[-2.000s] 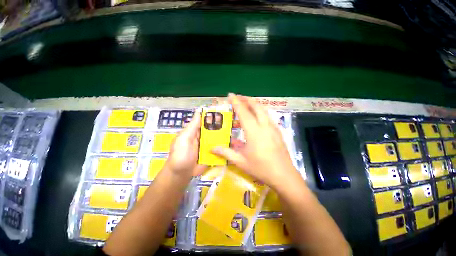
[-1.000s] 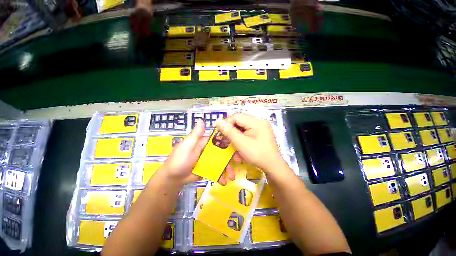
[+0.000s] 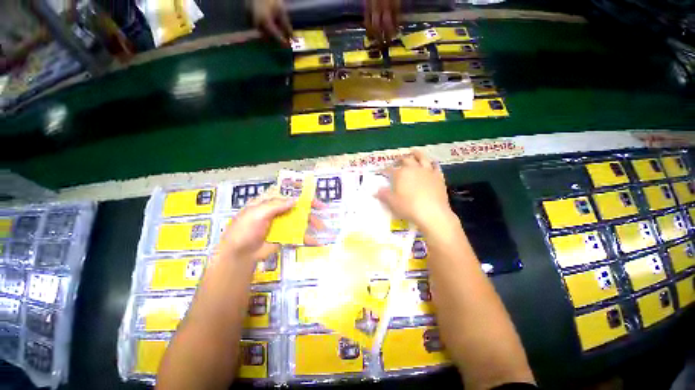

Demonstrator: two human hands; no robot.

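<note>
My left hand (image 3: 255, 225) holds a yellow-covered panel (image 3: 291, 222) between thumb and fingers over the clear blister tray (image 3: 131, 305). My right hand (image 3: 421, 190) is at the tray's upper right, fingers bent at a whitish sheet; glare hides whether they grip it. The backing sheet with yellow stickers (image 3: 350, 308) lies slanted over the tray's middle, partly washed out by glare. Most visible tray pockets hold yellow-covered panels (image 3: 177, 273). Bare dark panels (image 3: 328, 189) show in the top row.
A black glossy block (image 3: 488, 228) lies right of the tray, partly behind my right forearm. More trays lie at the left (image 3: 72, 251) and right (image 3: 539, 259). Another tray of yellow pieces (image 3: 312, 122) is on the green belt, with another person's hands (image 3: 381, 19) at its far edge.
My right hand has left the yellow-covered panel and moved up and right. My left hand still holds the panel, slightly further left. The belt tray appears further right in view.
</note>
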